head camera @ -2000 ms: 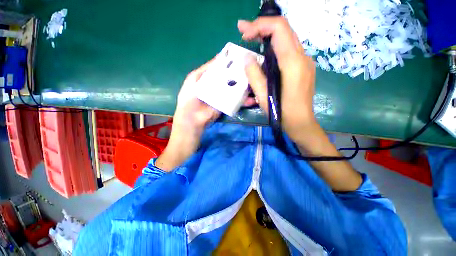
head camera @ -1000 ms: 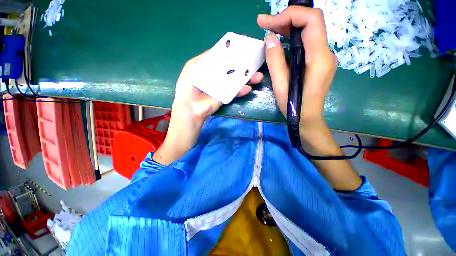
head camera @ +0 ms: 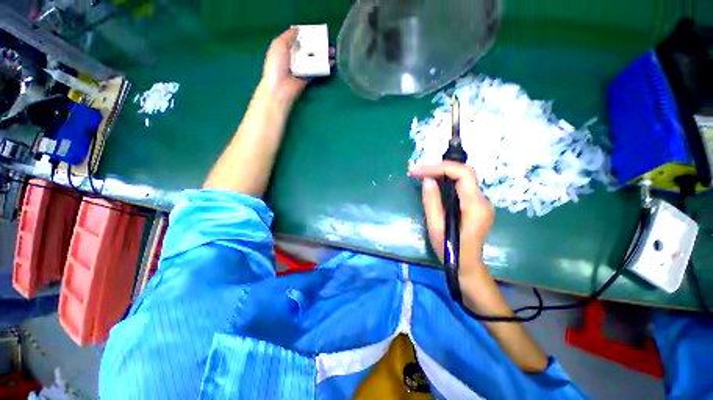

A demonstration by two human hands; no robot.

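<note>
My left hand (head camera: pixel 280 66) is stretched out to the far side of the green bench and holds a white plastic housing (head camera: pixel 311 51) with a small dark hole, left of the clear hood. My right hand (head camera: pixel 467 215) holds a black soldering iron (head camera: pixel 451 226), its metal tip pointing away from me over the heap of translucent plastic pieces (head camera: pixel 532 148). I cannot tell whether the tip touches the pieces. The iron's black cable (head camera: pixel 563 307) loops over my right forearm.
A clear fume hood (head camera: pixel 414 47) hangs at the far centre. A blue soldering station (head camera: pixel 653 117) and a white plate (head camera: pixel 664 244) are at right. A smaller heap (head camera: pixel 158 98) and a blue device (head camera: pixel 74 133) are at left. Red crates (head camera: pixel 98 266) stand below the bench.
My left hand has moved far forward with the housing, away from my right hand. The iron has lowered in view, showing its tip. The view has shifted, showing the hood and station.
</note>
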